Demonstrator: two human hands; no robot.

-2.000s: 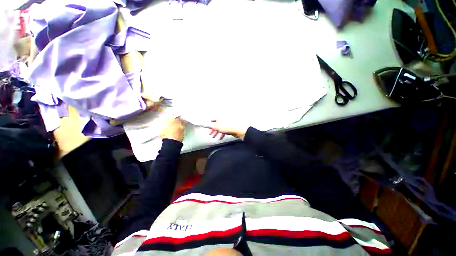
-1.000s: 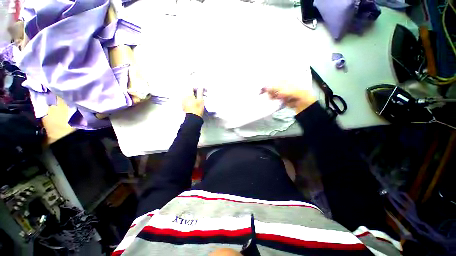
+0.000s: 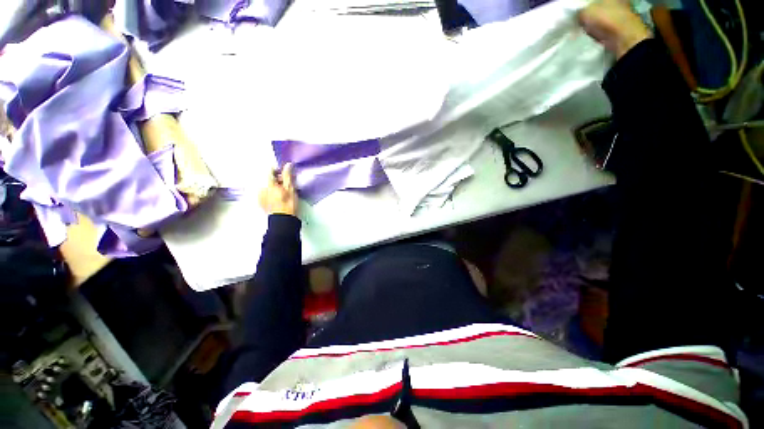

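A thin white layer [image 3: 494, 92] stretches from the middle of the table up to the right, raised at its right end. My right hand [image 3: 616, 25] is shut on that end at the upper right. Below its left part a lilac fabric piece [image 3: 339, 167] shows near the table's front. My left hand [image 3: 281, 193] rests at the left edge of the lilac piece, thumb up; whether it grips the piece or presses it is unclear. Black shears [image 3: 518, 161] lie right of the white layer, their blades hidden under it. Glare hides edges in the middle.
A crumpled lilac garment heap [image 3: 84, 126] lies at the left. A dark iron [image 3: 596, 141] at the right is mostly hidden by my right arm. The white table's front edge [image 3: 394, 235] runs before me. Cables [image 3: 729, 50] hang at the upper right.
My right hand has moved far up and right, drawing the white layer with it. The lilac piece is now uncovered. My left hand has moved left and a little nearer.
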